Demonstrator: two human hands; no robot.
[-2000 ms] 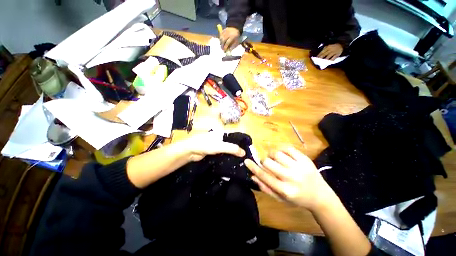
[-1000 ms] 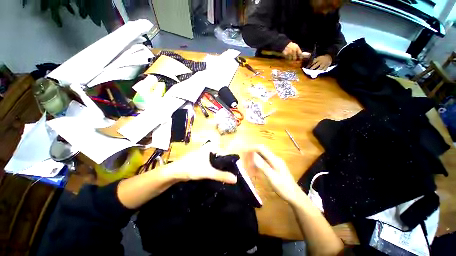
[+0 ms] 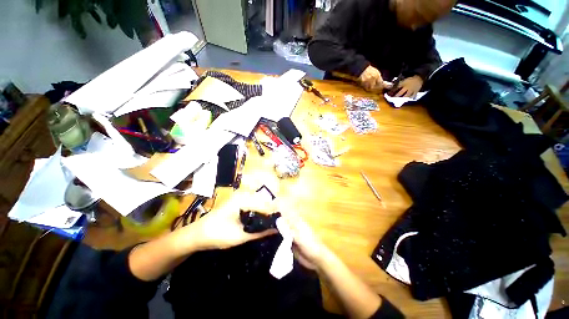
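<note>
The black garment piece (image 3: 249, 274) lies bunched over my lap at the table's near edge, with small bright specks on it. My left hand (image 3: 218, 223) holds a bunched black part of it between thumb and fingers. My right hand (image 3: 301, 240) is at the right side of the same bunch, closed on its edge, beside a white lining strip (image 3: 283, 257) that hangs down. The fingertips of both hands are washed out by glare, so any small fastener there cannot be made out.
A larger black garment (image 3: 486, 218) lies right. A thin pale stick (image 3: 371, 185), zip bags of hardware (image 3: 362, 121), red-handled scissors (image 3: 302, 156) and pliers (image 3: 315, 91) lie mid-table. Phone (image 3: 227, 166), paper patterns (image 3: 206, 140) and tape roll (image 3: 150, 215) are left. Across the table, a person (image 3: 374, 43) works on dark cloth.
My right hand has moved left and down, close against my left hand. The white strip now hangs down between them. The other person's hands have moved together over the cloth.
</note>
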